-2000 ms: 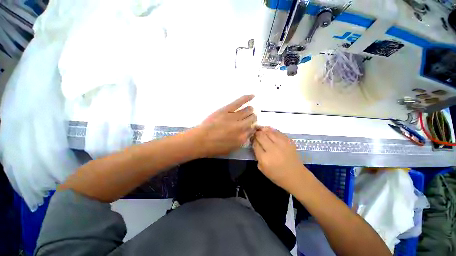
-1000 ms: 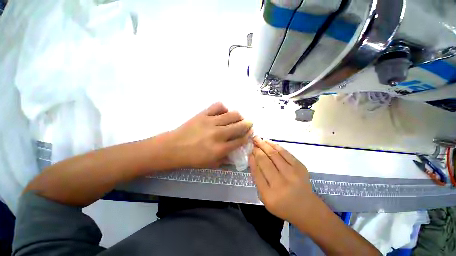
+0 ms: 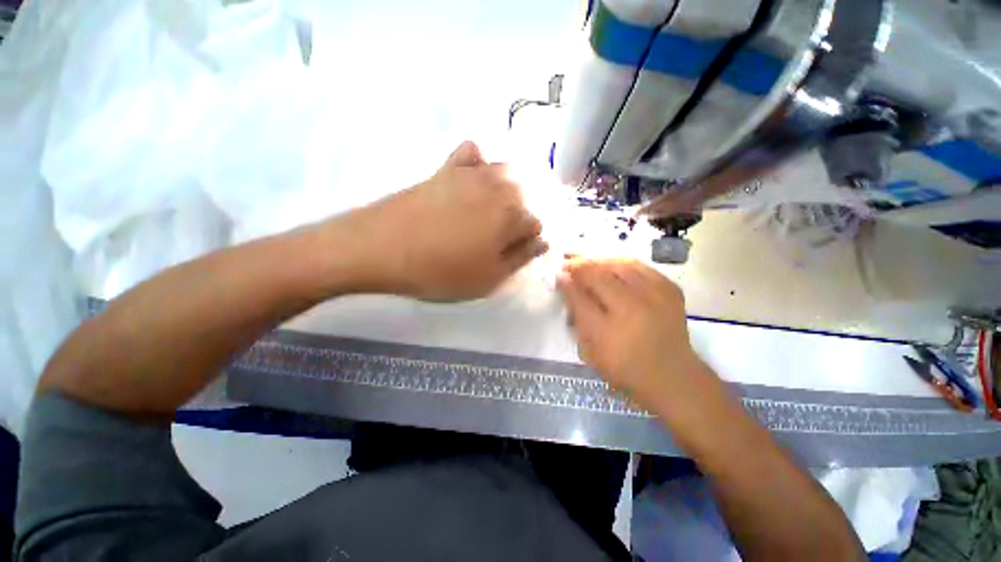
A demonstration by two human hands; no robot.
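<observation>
White see-through cloth lies between my two hands just in front of the sewing machine's needle area; its outline is lost in glare. My left hand (image 3: 474,233) has its fingers curled down at the left of the needle area, closed on the cloth as far as shows. My right hand (image 3: 628,318) is close beside it on the right, fingertips pinched at the cloth. The sewing machine (image 3: 703,82) stands over the upper right, its head close to my fingers. The presser foot and needle are too glared and small to make out.
A large heap of sheer white garment parts (image 3: 143,143) covers the table's left. A grey ruler strip (image 3: 439,375) runs along the front edge. Snips (image 3: 942,379) lie at the right end by a red-orange cord (image 3: 987,368). White cloth (image 3: 878,499) and olive-green cloth (image 3: 966,514) show below the table.
Both hands have moved up from near the ruler edge towards the needle area. The bunched cloth between them no longer shows clearly. Earlier, the view also moved closer to the machine head.
</observation>
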